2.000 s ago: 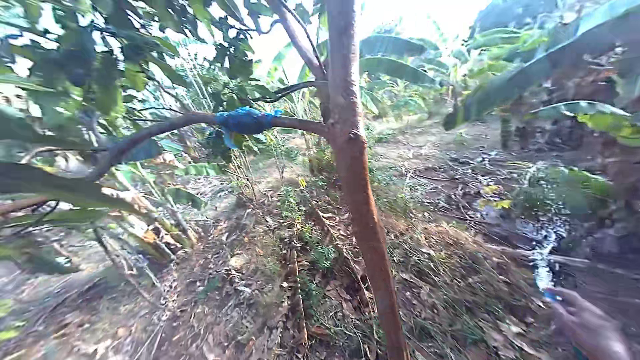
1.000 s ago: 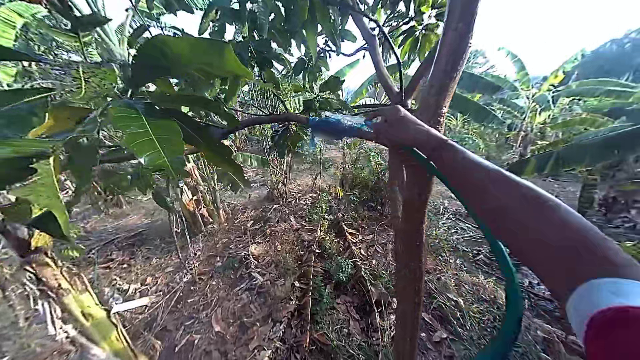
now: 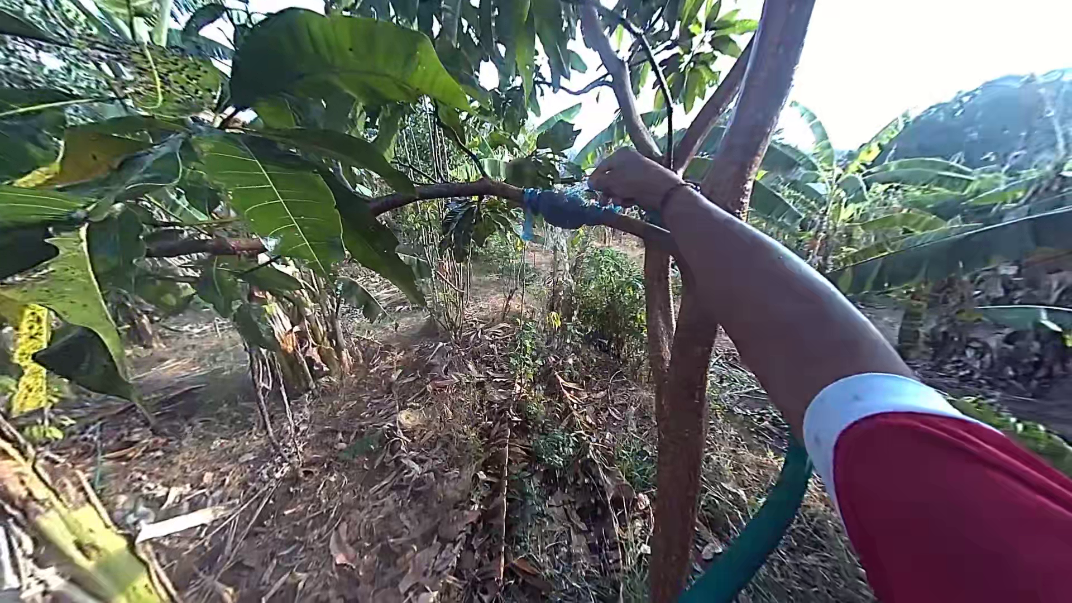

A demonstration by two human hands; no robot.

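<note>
My right hand (image 3: 634, 177) is closed around the end of a green hose (image 3: 758, 532), just above a tree branch (image 3: 452, 191). The fingers hide the hose end, and my forearm covers part of the hose's run. Water splashes from the fingertips onto a blue wrapping (image 3: 565, 208) tied around the branch, with a loose strip hanging from its left end. The branch joins the reddish-brown trunk (image 3: 687, 435) behind my forearm. My left hand is out of view.
Large green leaves (image 3: 272, 197) fill the upper left. A cut yellowish stalk (image 3: 79, 536) lies at lower left. Dry leaf litter (image 3: 402, 502) covers the ground. Banana plants (image 3: 913, 188) stand at the right, beyond the trunk.
My right hand has gone from the lower right, where it sprayed water away from the branch, up to the blue wrapping. The view has shifted, with the leaves at left now larger.
</note>
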